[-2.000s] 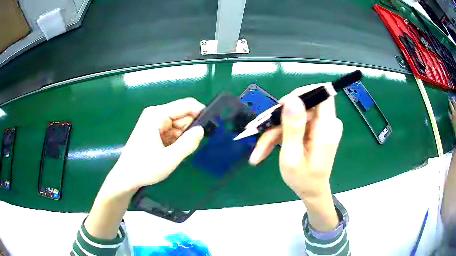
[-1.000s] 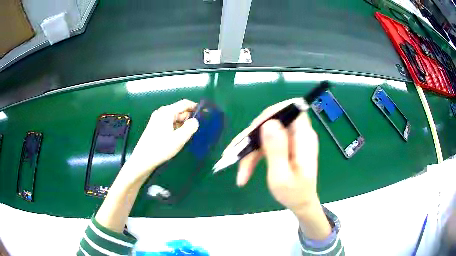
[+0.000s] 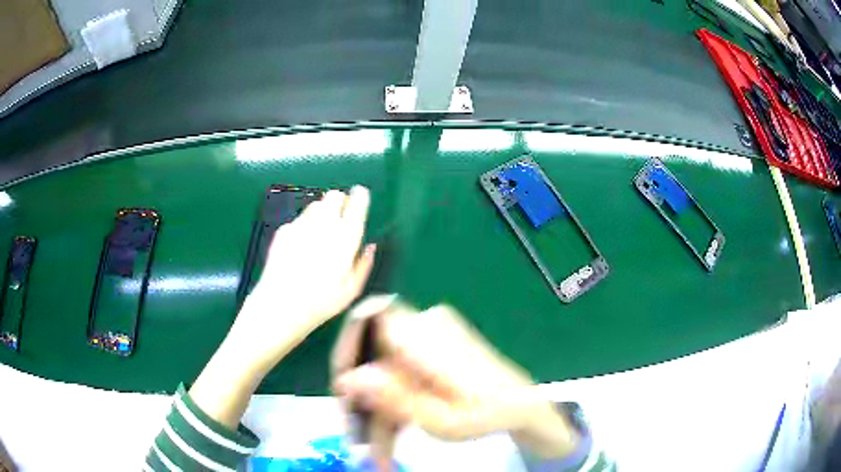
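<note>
My left hand (image 3: 309, 253) is over a dark phone middle frame (image 3: 278, 207) on the green belt and hides most of it; whether it grips the frame cannot be told. My right hand (image 3: 420, 369) is blurred, low in the middle, its fingers closed around a dark slender tool (image 3: 365, 343). The tool's tip cannot be made out. A phone middle frame with blue film (image 3: 544, 217) lies on the belt to the right of my hands. A crumpled blue film heap (image 3: 318, 456) shows at the bottom edge, partly behind my right hand.
Another blue-filmed frame (image 3: 671, 195) lies farther right. Two dark frames (image 3: 101, 286) (image 3: 13, 286) lie left. A grey post (image 3: 444, 55) stands behind the belt's edge. A red tray (image 3: 784, 120) with black parts is at upper right. A blurred part of a person shows at the right edge.
The frame in my left hand has gone from mid-air view; my left hand is now over a dark frame on the belt. My right hand moved down and left with the tool. Belt frames have shifted left.
</note>
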